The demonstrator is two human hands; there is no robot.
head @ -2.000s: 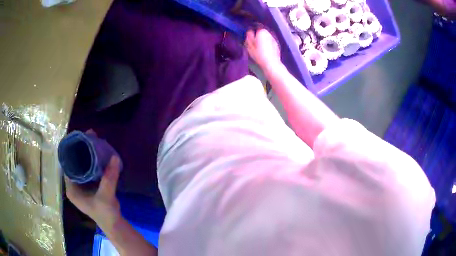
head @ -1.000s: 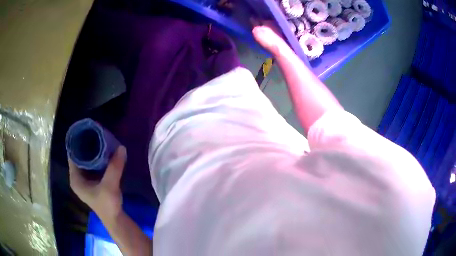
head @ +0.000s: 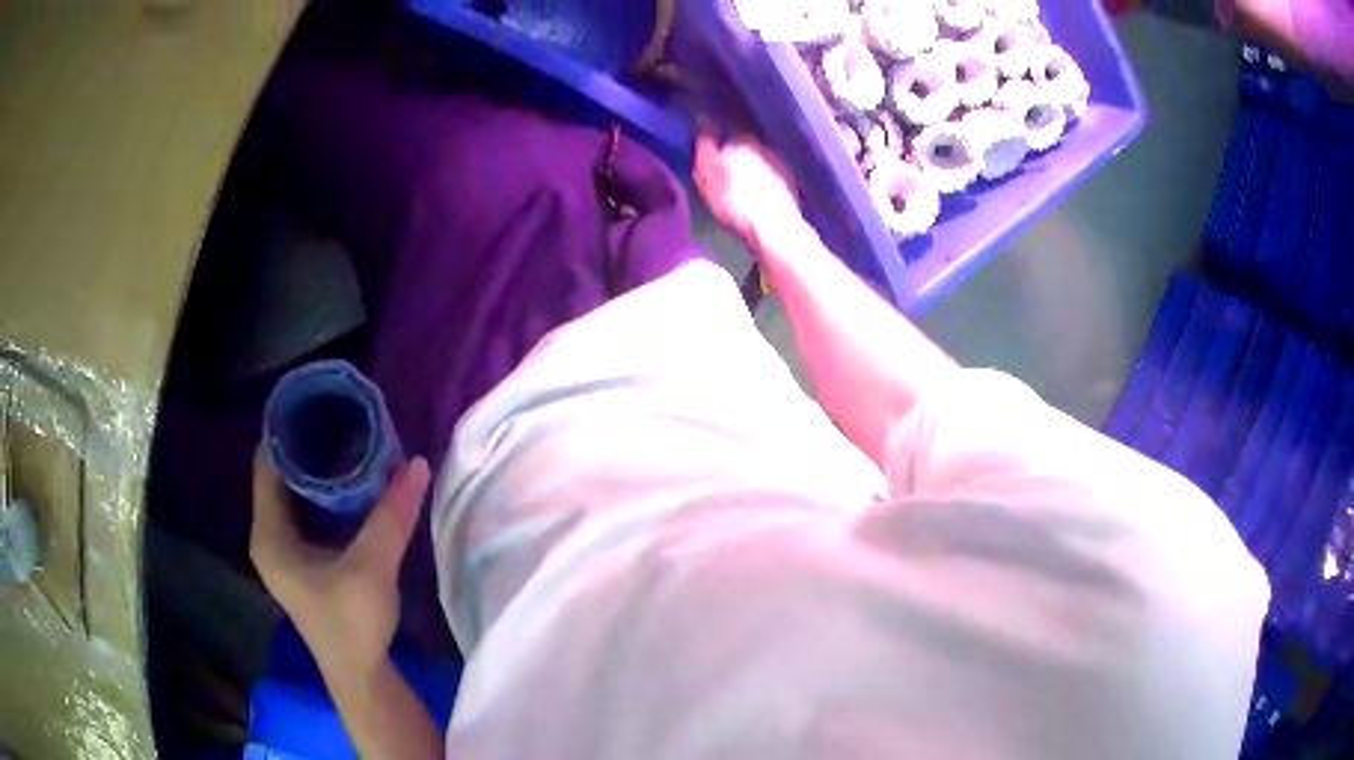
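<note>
My left hand (head: 339,582) is at the lower left, with fingers and thumb around a blue fabric tube (head: 357,496). The tube's round opening faces up toward me. My right hand (head: 747,190) is at the upper middle, beside the outer wall of a blue-purple bin (head: 973,264). Its fingertips are in shadow, so I cannot tell whether they grip the edge. White fluffy rings (head: 947,150) with dark centres lie piled in that bin.
The tan tabletop (head: 126,164) is on the left, with shiny tape and thin sticks at its edge. Another blue bin (head: 572,63) is at the top. Blue stacked totes (head: 1240,401) stand on the right. Part of another blue tote shows below my left hand. Another person's hand (head: 1295,27) shows at the top right.
My left hand and the tube have moved rightward, away from the table edge, and the opening faces up more. The view has shifted; my right hand stays beside the ring bin.
</note>
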